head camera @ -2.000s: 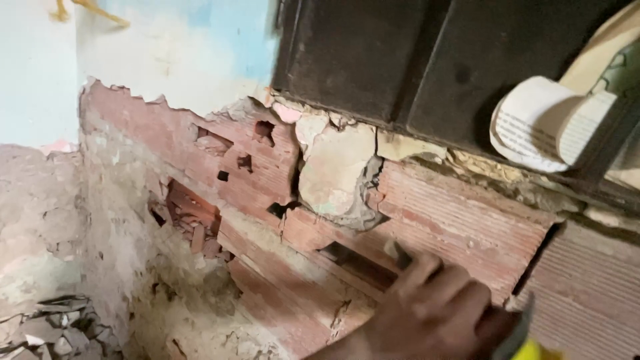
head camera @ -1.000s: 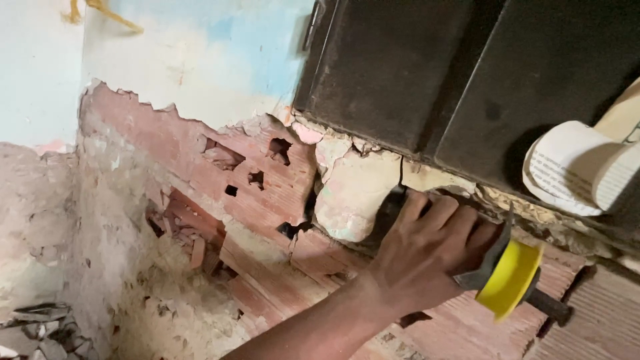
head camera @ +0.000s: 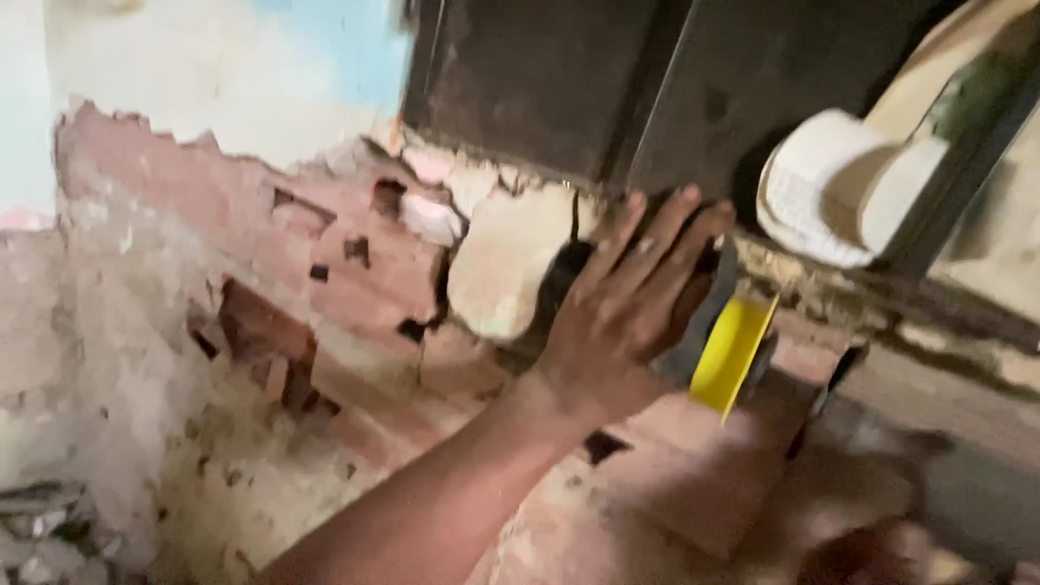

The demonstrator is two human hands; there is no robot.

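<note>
My left hand (head camera: 630, 305) reaches in from the lower left and lies over a dark tool against the broken wall, below the dark panel. Its fingers point up and are fairly straight, over the tool's body; the thumb is hidden. Right of the hand, the tool shows a yellow guard (head camera: 731, 353) and a dark end beyond it. To the hand's left, a pale lump of plaster (head camera: 508, 260) sits in the cracked wall. At the lower right, a strongly blurred reddish form may be my right hand (head camera: 869, 548); what it holds cannot be made out.
Above is a dark panel (head camera: 536, 81) with a curled paper roll (head camera: 821, 191) at its right. Exposed hollow red brick (head camera: 366, 284) with holes and cracks spans the wall. Rubble (head camera: 49, 528) lies at the lower left. A pale blue painted wall (head camera: 349, 49) stands above.
A second ago my left hand was curled around the dark tool; now its fingers are straighter and point up. The blurred form at the lower right has come into view.
</note>
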